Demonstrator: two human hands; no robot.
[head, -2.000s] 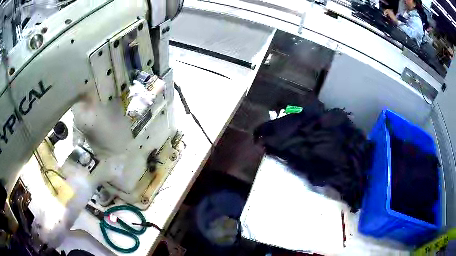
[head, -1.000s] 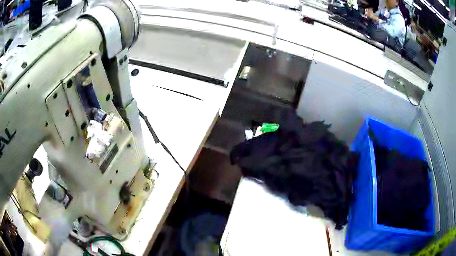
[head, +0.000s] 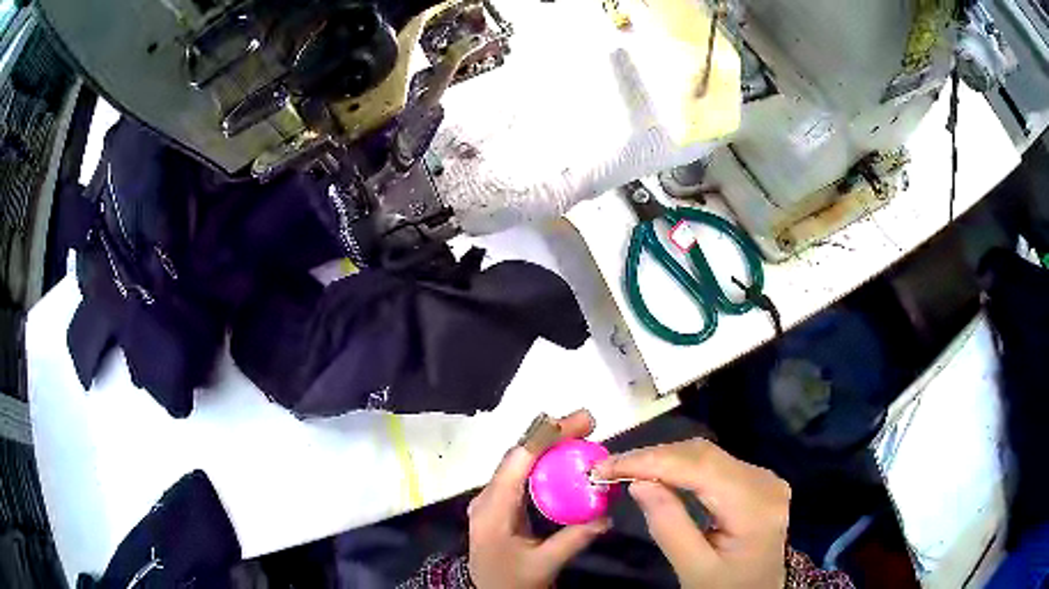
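My left hand [head: 514, 519] is around a small tub with a bright pink cap [head: 560, 483], held in front of the table's near edge. A brownish band or patch shows on one of its fingers. My right hand [head: 716, 513] pinches a fine pale sliver, perhaps a needle or pin, between thumb and forefinger at the cap's right side. A dark garment piece [head: 418, 339] lies under the needle area of the sewing machine [head: 397, 213]. More dark pieces with silvery zips [head: 129, 247] lie to its left.
Green-handled scissors [head: 694, 280] lie by the machine base [head: 834, 213]. Another dark piece [head: 178, 536] lies at the table's lower left. A yellow tape line [head: 405, 463] crosses the white table. A dark blue bin [head: 822, 380] stands on the floor at right, beside a white side table [head: 946, 443].
The view has swung left and down from the side table and blue crate to the needle area. Both hands, the pink-capped tub and the dark pieces on the table now show clearly.
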